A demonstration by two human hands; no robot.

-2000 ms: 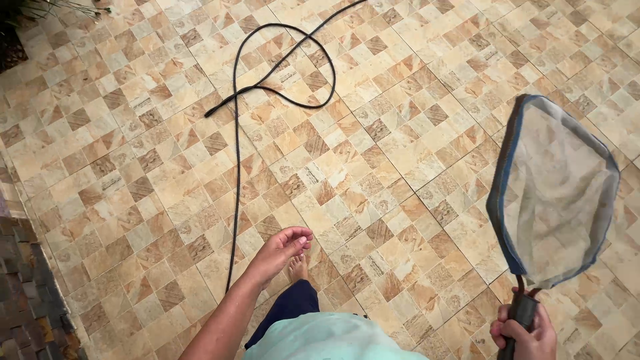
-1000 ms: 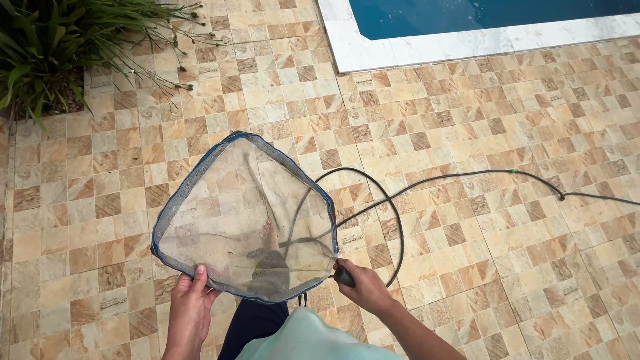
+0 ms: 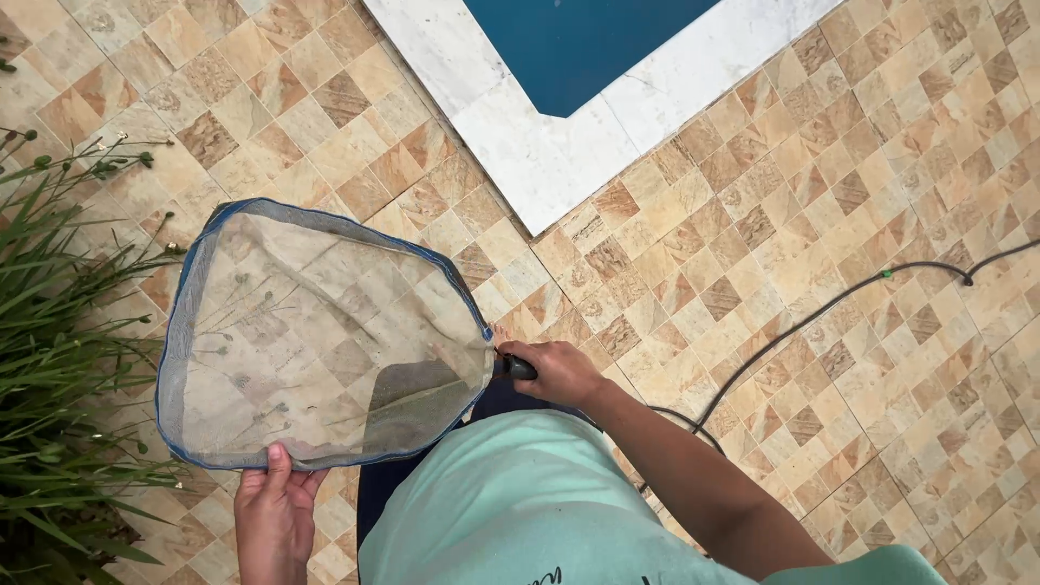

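A pool skimmer net (image 3: 325, 325) with a blue-edged rim and pale, see-through mesh spans the left middle of the head view, in front of my body. My left hand (image 3: 278, 512) pinches its lower rim, thumb on top and fingers beneath. My right hand (image 3: 556, 374) is closed around the short dark handle (image 3: 518, 368) at the net's right corner. Through the mesh, floor tiles, plant stems and part of my dark trousers show. A few tiny dark specks lie on the mesh.
A pool (image 3: 569, 49) with white stone coping (image 3: 552, 175) lies ahead, its corner pointing toward me. Grassy plants (image 3: 65, 325) stand at the left. A black hose (image 3: 780, 341) with a green mark runs over the tiled floor (image 3: 812, 203) at the right.
Two seconds ago my left hand was empty and the net hung upright from my right hand; now both hands hold it. The view has swung, bringing in the pool corner and plants.
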